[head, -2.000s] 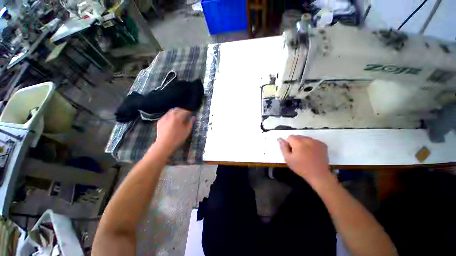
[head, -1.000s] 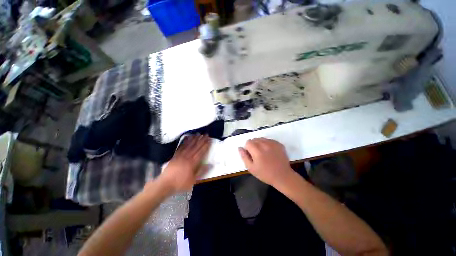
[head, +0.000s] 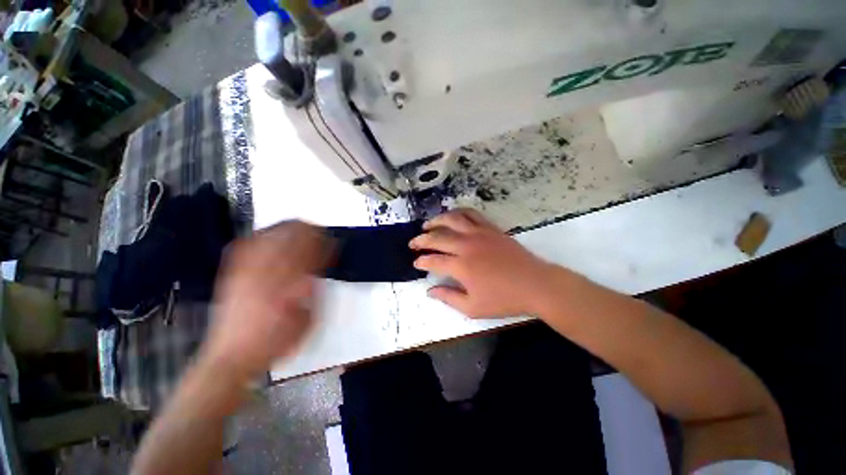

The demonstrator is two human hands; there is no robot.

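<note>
A dark fabric band point(head: 376, 252) lies flat on the white table, just in front of the needle area of the cream ZOJE sewing machine point(head: 501, 70). My right hand point(head: 478, 264) lies with its fingertips on the band's right end, beside the presser foot point(head: 429, 202). My left hand point(head: 269, 292) is blurred and is over the band's left end; whether it grips the band cannot be told. A bundle of dark pieces point(head: 190, 243) with a pale cord point(head: 151, 211) lies on the plaid cloth at the left.
The plaid cloth point(head: 176, 148) covers the left side surface. A small tan block point(head: 752, 234) lies on the white tabletop point(head: 612, 255) at the right. A grey rag point(head: 787, 158) is bunched by the machine's right end. Dark lint speckles the machine bed point(head: 547, 172). Other machines stand at the upper left.
The view has moved closer to the machine. The band now lies flat by the needle, away from the bundle. My right hand has come onto its right end; my left hand is blurred at its left end.
</note>
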